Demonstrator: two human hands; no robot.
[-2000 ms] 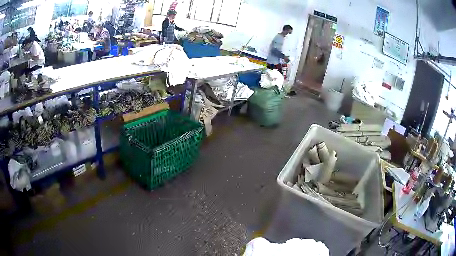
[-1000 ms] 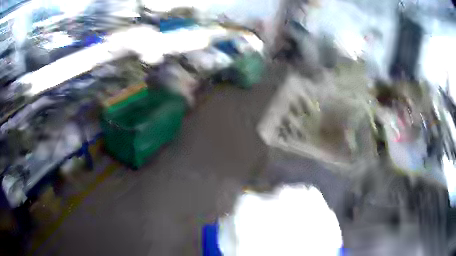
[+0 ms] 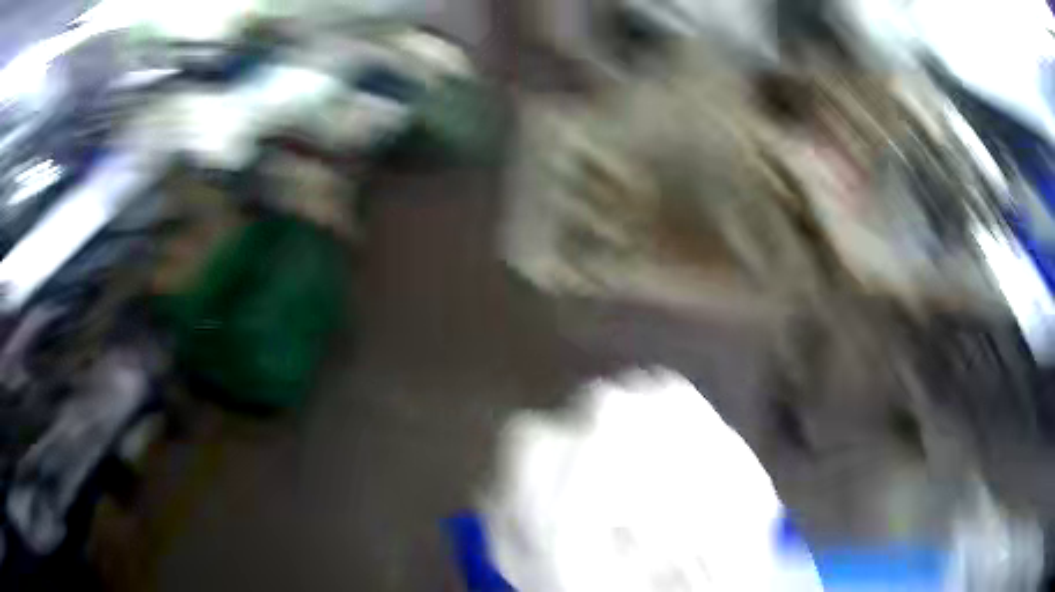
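A white garment pile [image 3: 642, 491] is nearest in front of me, at the bottom centre. It is overexposed, so its folds do not show. Parts of a blue bin [image 3: 472, 553] show at its left and right sides, below the heap. Neither my left hand nor my right hand can be seen. The whole view is strongly blurred.
A green basket [image 3: 264, 312] stands on the floor at the left, by the shelving. A pale bin with beige pieces [image 3: 648, 220] is at the upper centre right. Dark floor [image 3: 428, 266] lies between them. A light blue edge [image 3: 885, 569] shows at the bottom right. A green sack is at the back.
The view has tilted down and turned right. The green basket and pale bin have shifted left in view. The white pile and blue bin have come into fuller view at the bottom.
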